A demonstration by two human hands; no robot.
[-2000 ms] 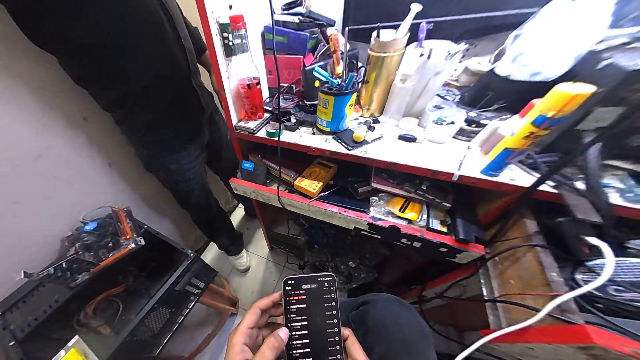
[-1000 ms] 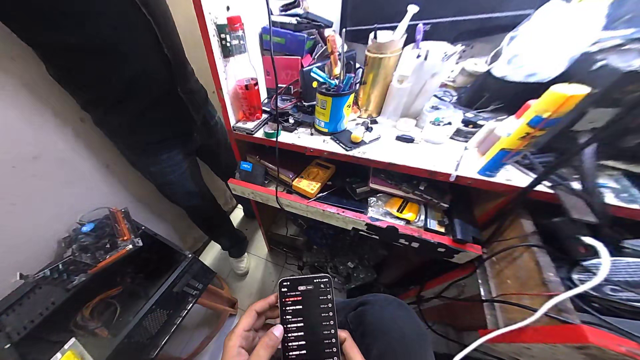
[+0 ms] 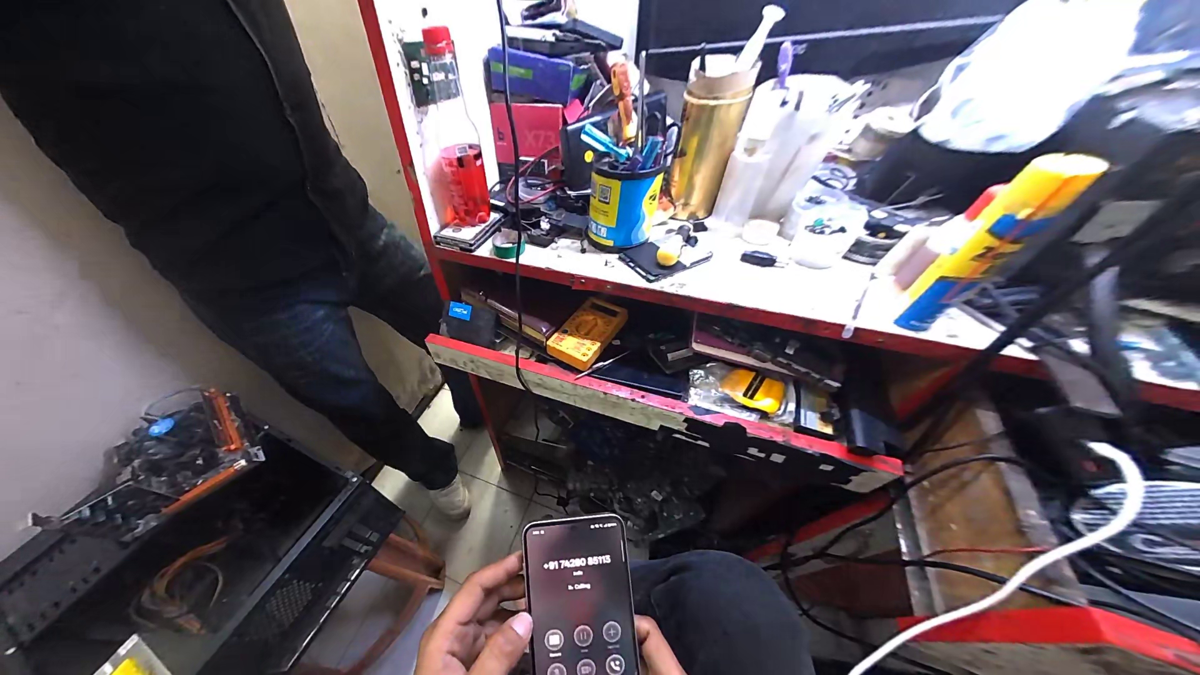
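A black smartphone (image 3: 581, 600) is held upright at the bottom centre, its screen lit with a calling view and round buttons. My left hand (image 3: 483, 623) grips its left side, thumb over the edge of the screen and fingers curled behind. My right hand (image 3: 656, 647) touches the lower right edge; only part of its fingers shows, the rest is cut off by the frame. Beyond the phone, a yellow multimeter (image 3: 587, 332) lies in the open drawer (image 3: 600, 382) under the worktop. My knee (image 3: 722, 600) is just right of the phone.
A person (image 3: 281, 206) stands at the left. An opened computer case (image 3: 309, 562) with a motherboard (image 3: 178, 450) on top is at lower left. The worktop (image 3: 797, 291) bears a pen cup (image 3: 623, 202), a red-capped bottle (image 3: 455, 141) and a yellow tube (image 3: 1003, 239). A white cable (image 3: 1041, 562) loops at right.
The phone screen has gone from a list to a calling view. Both hands stay on the phone.
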